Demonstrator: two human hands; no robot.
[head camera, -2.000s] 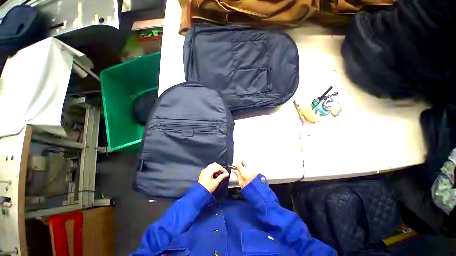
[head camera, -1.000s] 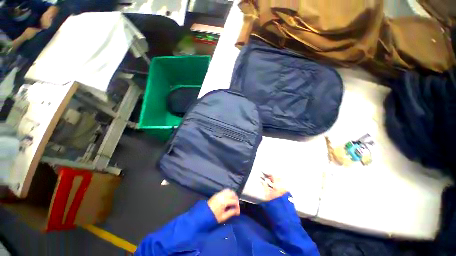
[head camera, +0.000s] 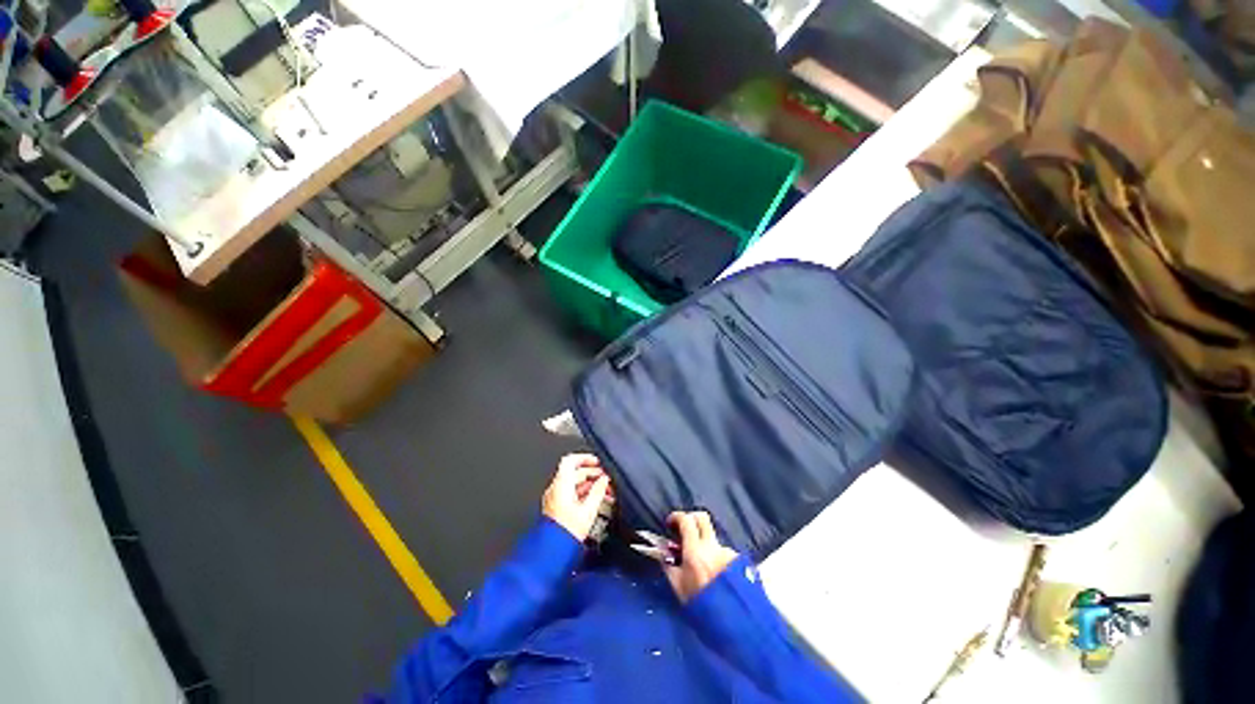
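A dark navy backpack panel (head camera: 716, 413) lies over the front edge of the white table, its arched end towards the upper right, with zippers across its face. My left hand (head camera: 578, 498) pinches the panel's lower left edge. My right hand (head camera: 699, 553) holds small metal thread snips (head camera: 655, 546), their blades pointing left beside the panel's bottom edge. Any thread there is too fine to see. A second navy panel (head camera: 1025, 365) lies flat behind the first, partly under it.
A green bin (head camera: 670, 138) with a dark piece inside stands beyond the panel. Brown bags (head camera: 1122, 179) lie at the upper right. A teal and yellow cluster (head camera: 1087, 622) and a thin tan tool (head camera: 1020, 600) lie at lower right. A cardboard box (head camera: 337, 358) stands left.
The view has turned left, so the panels appear rotated. My left hand has moved to the panel's lower left edge. My right hand has brought the snips close to the panel's bottom edge.
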